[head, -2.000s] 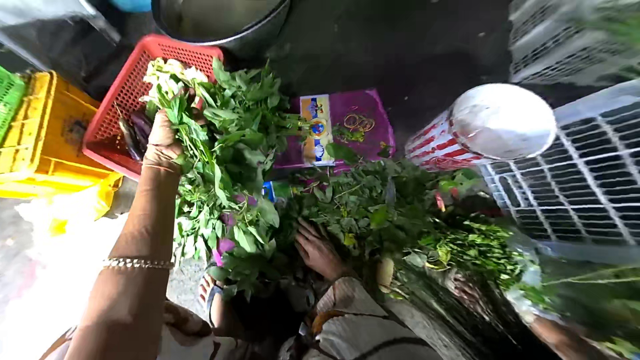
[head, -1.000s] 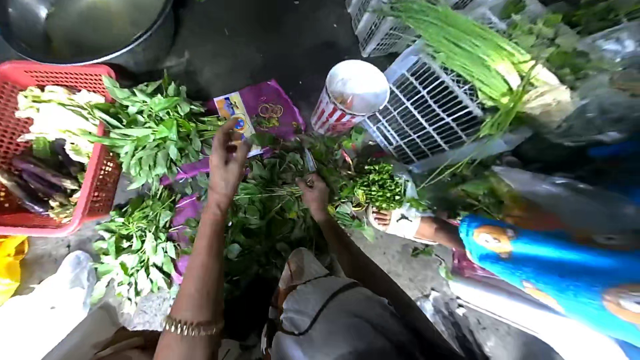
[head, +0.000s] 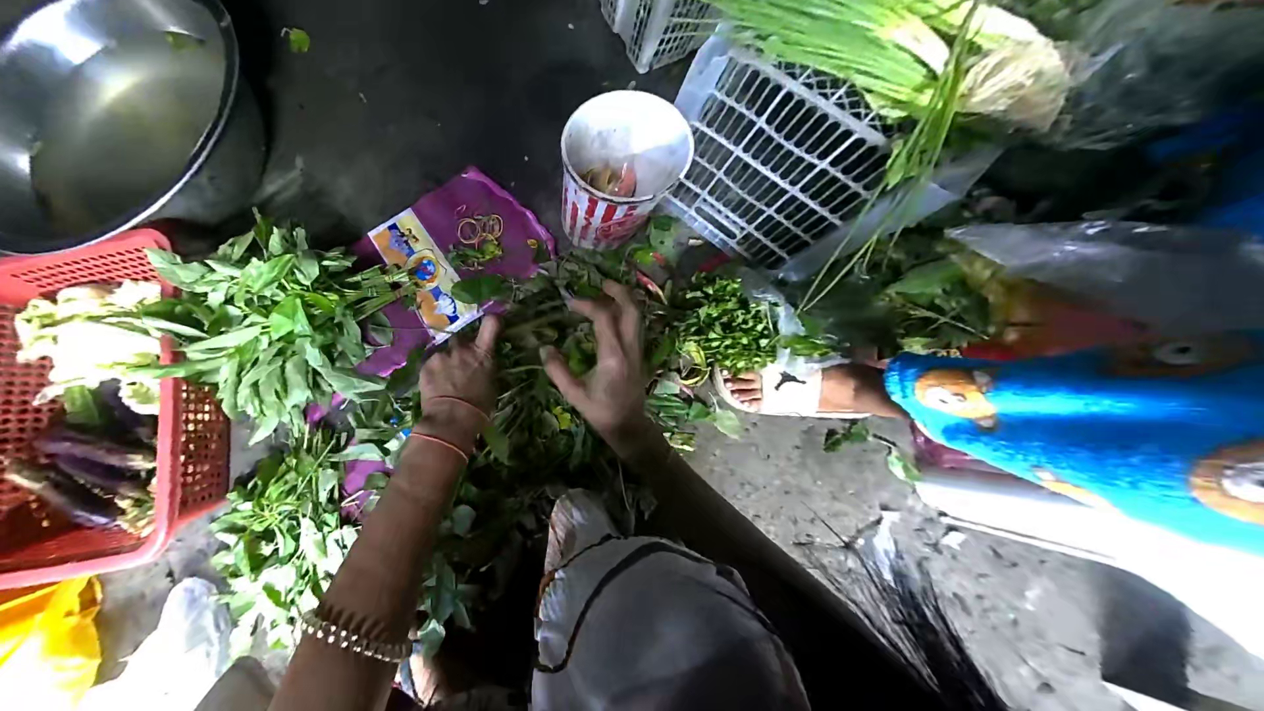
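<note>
My left hand (head: 460, 375) reaches down onto the pile of leafy green stems (head: 528, 415), beside a printed card (head: 425, 272); its fingertips are partly hidden. Just right of it, my right hand (head: 610, 360) is over the same pile, fingers spread, with nothing clearly held. A bunch of leafy greens (head: 286, 321) lies left of the card, its stems pointing toward it, and more loose greens (head: 286, 533) lie below. Rubber bands (head: 480, 229) rest on a purple plastic sheet (head: 509, 212) above my hands.
A red plastic basket (head: 173, 434) with eggplants (head: 94, 474) stands left, below a metal basin (head: 222, 148). A red-and-white striped bucket (head: 600, 212) stands beyond my hands, beside a white plastic crate (head: 780, 158) with green onions (head: 849, 49). Another person's foot (head: 755, 387) is at right.
The view has shifted left to right since two seconds ago. My left hand, earlier on the leafy bunch by the basket, is now at the pile. The right hand's fingers have spread.
</note>
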